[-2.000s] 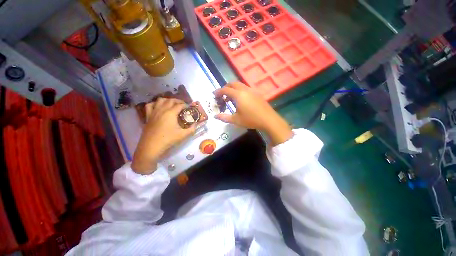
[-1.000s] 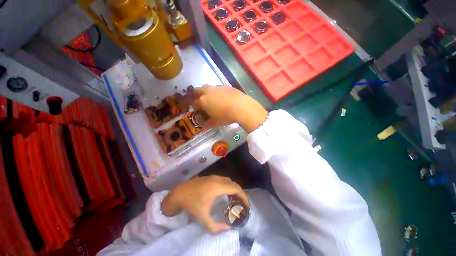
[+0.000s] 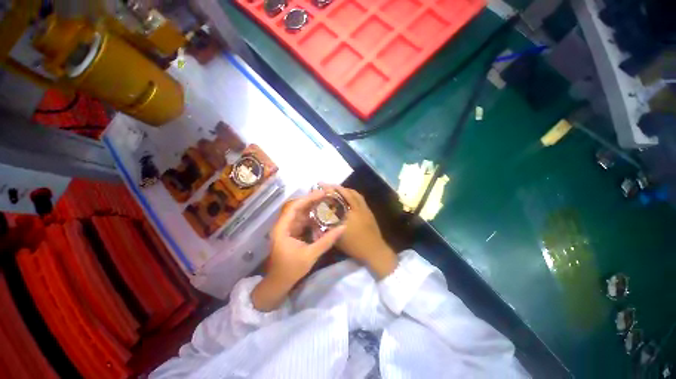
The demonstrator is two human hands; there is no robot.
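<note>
A round metal watch case (image 3: 327, 212) with a shiny rim and pale inside is held between both hands in front of my body. My left hand (image 3: 291, 240) grips it from the left with thumb and fingers. My right hand (image 3: 363, 228) is on its right side, with fingers along the rim; part of this hand is hidden behind the case. A second watch case (image 3: 247, 171) sits in the round seat of the orange-brown press fixture (image 3: 212, 210). No hand touches the fixture.
The yellow press cylinder (image 3: 154, 96) stands behind the fixture. A red-orange parts tray (image 3: 360, 76) with square pockets lies at the top. Yellow pieces (image 3: 422, 188) and a black cable (image 3: 459, 126) lie on the green bench. More watch cases (image 3: 617, 286) lie at right. Stacked trays (image 3: 81, 289) are at left.
My right hand has moved from the fixture to the held case, leaving another case in the seat. My left hand has raised its case slightly. The view has shifted right.
</note>
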